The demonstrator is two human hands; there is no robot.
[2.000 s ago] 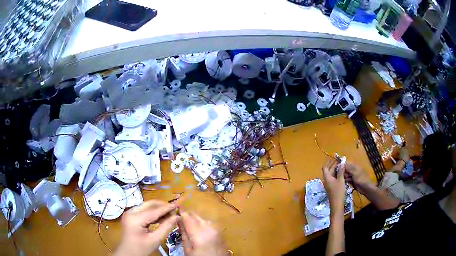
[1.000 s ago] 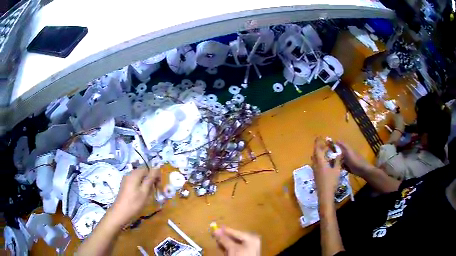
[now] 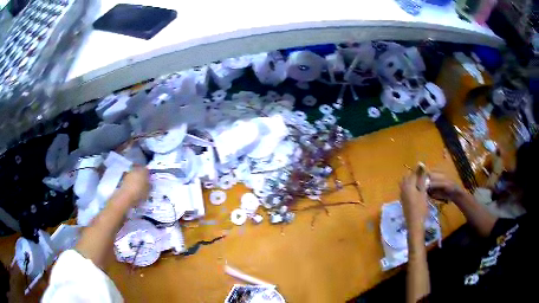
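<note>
My left hand (image 3: pixel 135 182) is blurred and reaches over the heap of white round housings (image 3: pixel 162 198) at the left; its fingers are partly lost among them, and I cannot tell if it grips one. My right hand is out of the picture. An open white housing with dark inner parts (image 3: pixel 255 294) lies at the bottom edge, cut off by it. A slim white stick (image 3: pixel 248 275) lies just above it. A black strand (image 3: pixel 202 244) lies on the bench left of the stick.
A tangle of wired motors (image 3: pixel 301 177) and loose white rings (image 3: pixel 238 216) lie mid-bench. More round housings (image 3: pixel 304 66) stand at the back below the shelf (image 3: pixel 266 35), which holds a phone (image 3: pixel 136 20). At right another person's hands (image 3: pixel 422 184) work above a white housing (image 3: pixel 395 234).
My left hand has moved left and up onto the housings. My right hand, which held a small yellow-marked part, has left the picture. The view has shifted, so the bench things appear further right.
</note>
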